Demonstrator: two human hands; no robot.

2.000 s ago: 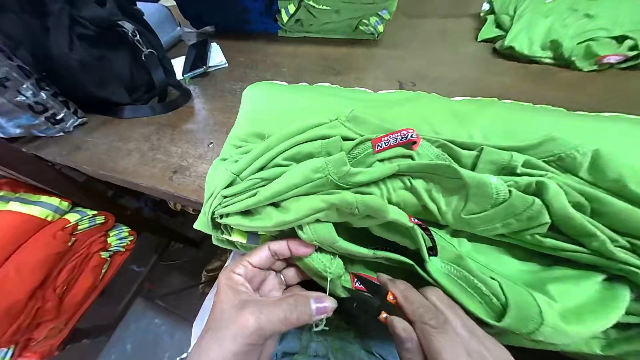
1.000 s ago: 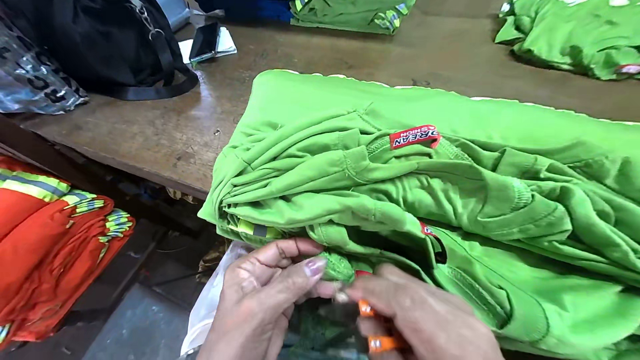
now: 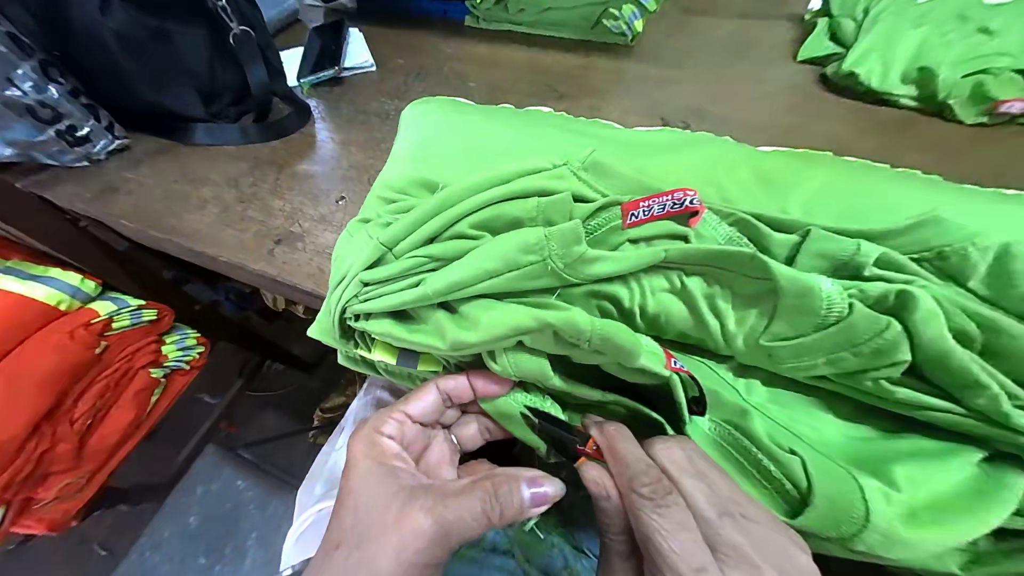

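A stack of green knit shirts (image 3: 480,264) with red neck labels lies along the wooden table's front edge. At its lower front, my left hand (image 3: 448,472) pinches a seamed edge of green fabric (image 3: 520,412) between its fingers, the thumb held apart below. My right hand (image 3: 664,496) grips a small tool with dark blades and an orange handle, probably thread snips (image 3: 564,440). The blades touch or lie beside the seam; their tips are partly against the fabric. Most of the handle is hidden in my right hand.
On the wooden table (image 3: 216,192) are a black bag (image 3: 168,64), a printed plastic bag (image 3: 48,96), a phone (image 3: 324,52) on white paper, and more green garments (image 3: 920,56). Orange garments with reflective strips (image 3: 72,384) are stacked lower left. White plastic (image 3: 312,512) hangs below the shirts.
The loose thread seen hanging from the seam two seconds ago no longer hangs there. The dark blades, hidden one second ago, now show at the fabric, and my left thumb has moved off it.
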